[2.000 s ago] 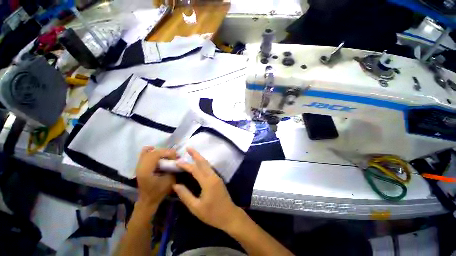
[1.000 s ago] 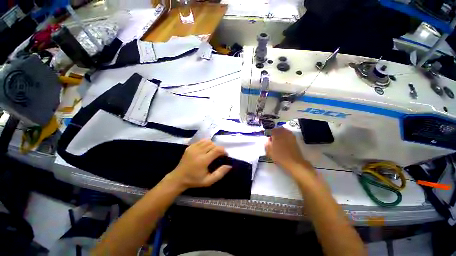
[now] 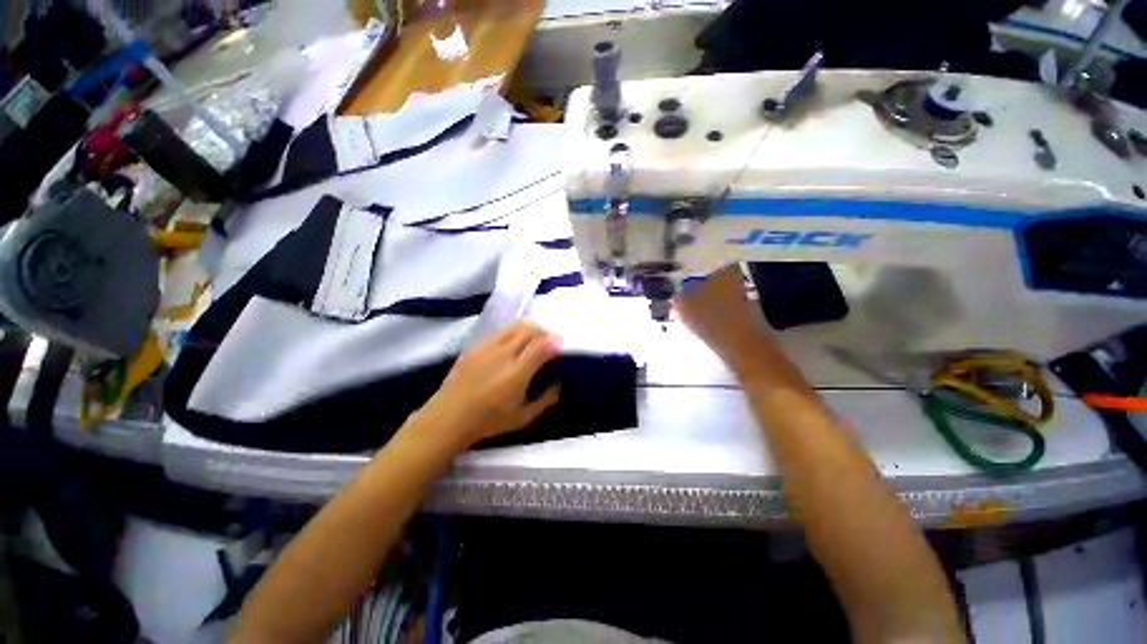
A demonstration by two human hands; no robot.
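Observation:
A garment panel (image 3: 340, 365), pale grey with black bands, lies on the table left of the needle area. A short pale strip with a stitched outline (image 3: 347, 262) is on it. My left hand (image 3: 503, 377) lies on the panel's right part, fingers bent and thumb apart; whether it pinches the fabric is unclear. My right hand (image 3: 720, 308) is beside the presser foot (image 3: 657, 292) under the head of the sewing machine (image 3: 805, 189); its fingertips are blurred in bright light, and I cannot tell if they hold anything.
A flat black rectangle, possibly a phone (image 3: 800, 293), lies on the machine bed. Scissors with yellow and green handles (image 3: 987, 409) lie at right. A measuring tape (image 3: 604, 499) runs along the front edge. A grey round device (image 3: 78, 271) stands at left; a wooden board (image 3: 440, 57) lies behind.
First both hands held the folded panel left of the needle. Then it was spread flat and my right hand moved to the needle area. Since then the panel's right edge has shifted slightly left, away from the needle.

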